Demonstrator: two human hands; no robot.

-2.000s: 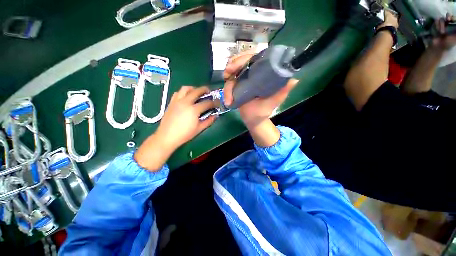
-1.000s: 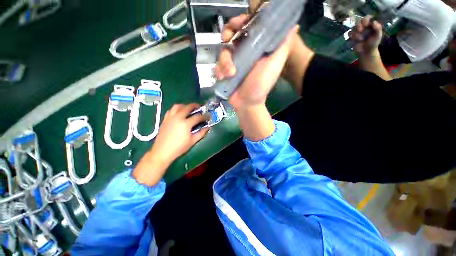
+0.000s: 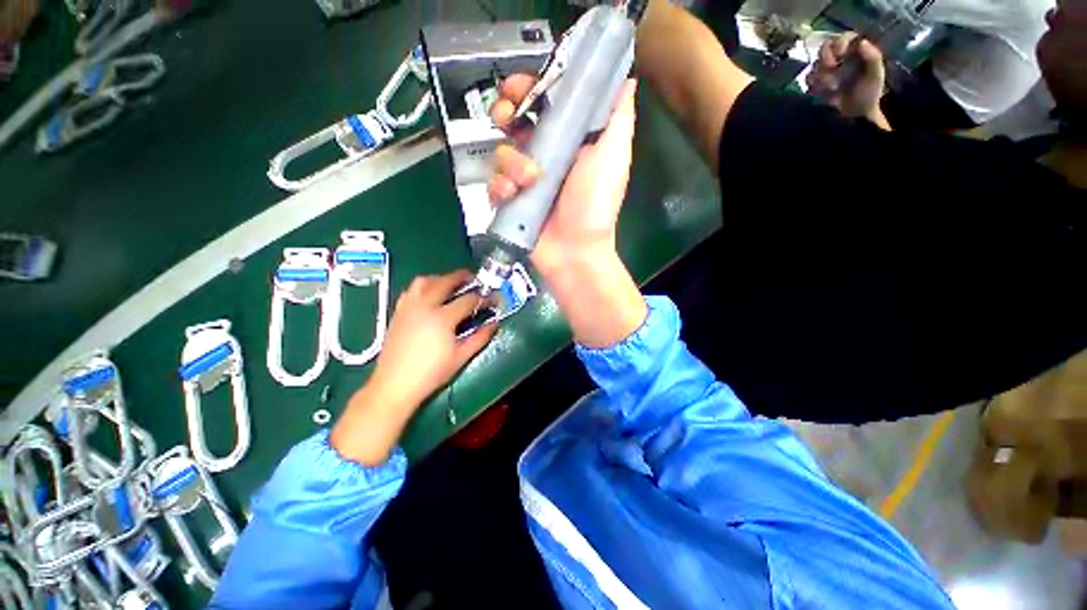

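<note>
My right hand (image 3: 592, 197) is bare and wraps a thick grey electric screwdriver (image 3: 560, 137), tilted with its tip down to the left. The tip is at the head of a white loop-shaped unit (image 3: 515, 290) with a blue strip. My left hand (image 3: 420, 337) holds this unit down on the green bench; its fingers hide most of the loop. Whether the tip touches a screw cannot be told.
Two units (image 3: 300, 316) lie side by side left of my left hand, another farther left, and a tangled pile (image 3: 101, 512) at lower left. A silver metal box (image 3: 459, 83) stands behind the screwdriver. A pale rail (image 3: 203, 268) curves across the bench. A person's black sleeve (image 3: 811, 238) is at right.
The screwdriver and my right hand have moved left and back from across the unit, exposing its blue-strip head. The view has shifted, so bench items appear lower. My left hand still holds the unit.
</note>
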